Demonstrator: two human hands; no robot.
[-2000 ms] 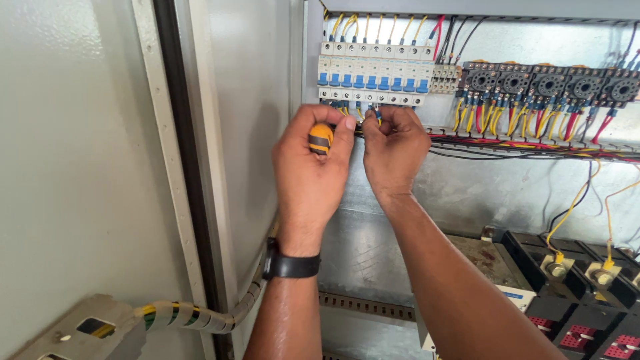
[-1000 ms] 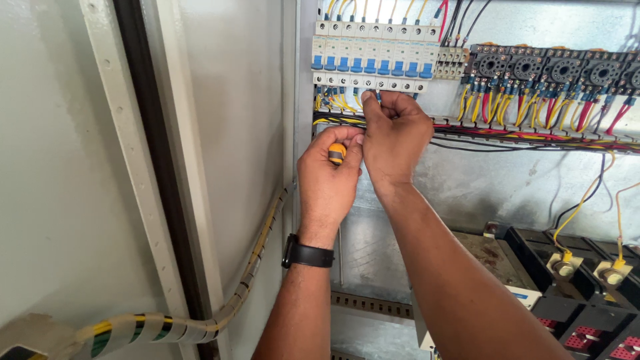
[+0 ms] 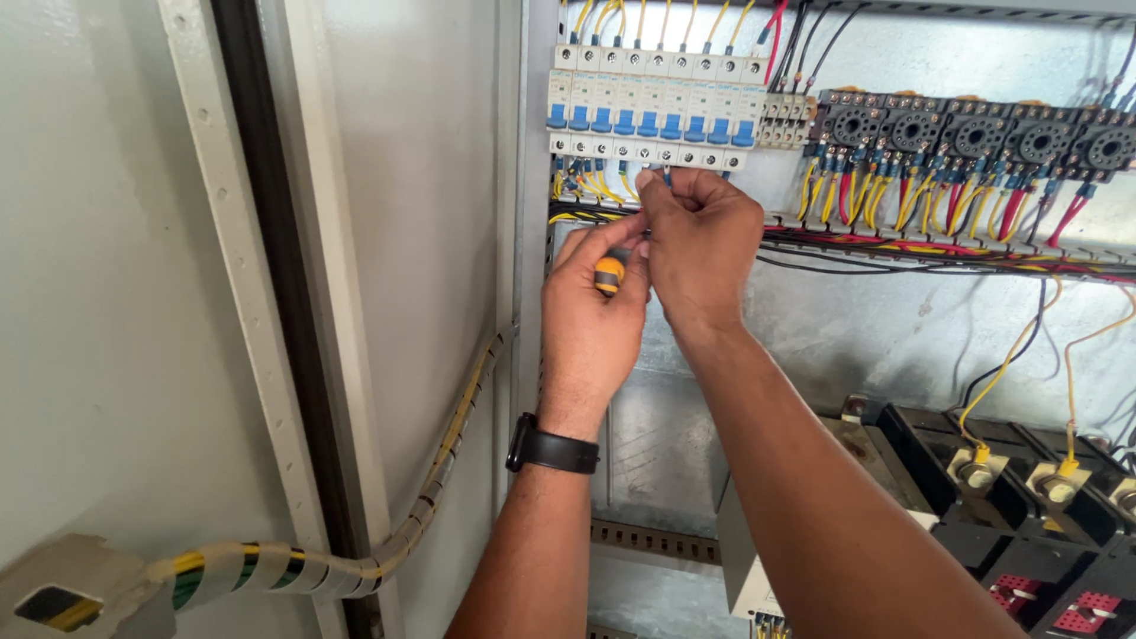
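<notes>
A row of white miniature circuit breakers (image 3: 658,106) with blue toggles is mounted at the upper middle. Just below its lower terminals, my right hand (image 3: 701,235) pinches a wire with a blue ferrule (image 3: 667,176) between thumb and fingers. My left hand (image 3: 596,293), lower and to the left, holds a screwdriver in its curled palm; only the yellow and grey handle end (image 3: 609,276) shows. The left fingertips meet near the heel of the right thumb, and what they pinch is hidden. Yellow wires (image 3: 605,185) with blue ferrules hang under the breakers at left.
Black relay sockets (image 3: 976,138) with yellow and red wires stand right of small terminal blocks (image 3: 785,120). A slotted duct full of wires (image 3: 932,253) runs below. Large black breakers (image 3: 994,506) with bolted terminals sit lower right. A wrapped cable bundle (image 3: 426,506) crosses to the cabinet door (image 3: 106,311).
My left hand has come down from the breaker terminals and sits lower, beside my right wrist, with the screwdriver still in its palm. My right hand stays just under the breakers.
</notes>
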